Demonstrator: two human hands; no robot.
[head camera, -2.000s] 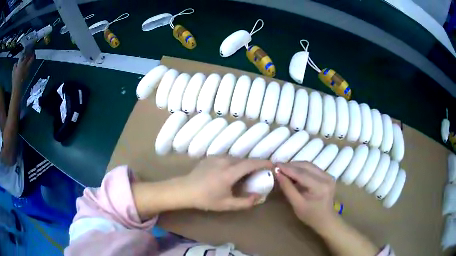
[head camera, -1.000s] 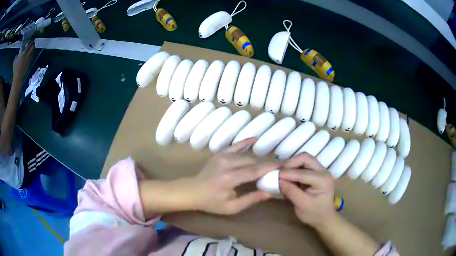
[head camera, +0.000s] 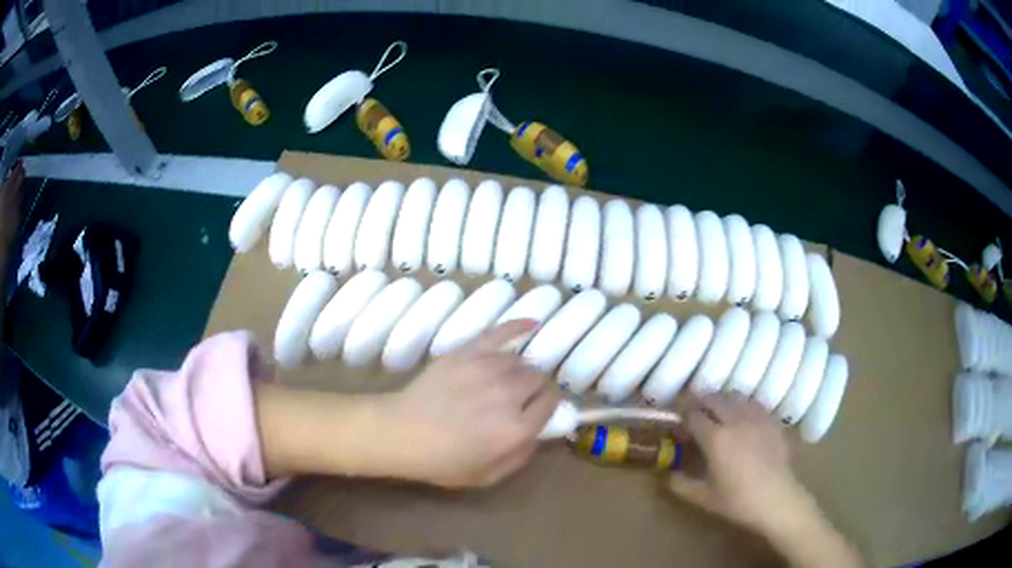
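Note:
My left hand (head camera: 472, 411) is closed around a white unit (head camera: 560, 421), of which only the end shows past the fingers. A white cord loop (head camera: 627, 414) runs from that end to my right hand (head camera: 738, 455), whose fingertips are at the loop's other end. The yellow-and-blue piece (head camera: 629, 446) lies level just below the cord, between the two hands. My right fingers partly cover its right end, and the fingertips are blurred.
Two slanted rows of white units (head camera: 483, 231) lie on the cardboard sheet (head camera: 877, 444). White blocks (head camera: 982, 405) are stacked at the far right. Joined assemblies (head camera: 549, 152) lie on the dark green belt (head camera: 688, 144). A metal post (head camera: 105, 94) and a black-and-white item (head camera: 100, 291) are at left.
The hands have moved apart, with the cord now stretched between them. The yellow-and-blue piece now shows almost whole between them. The belt assemblies and the whole view have shifted left.

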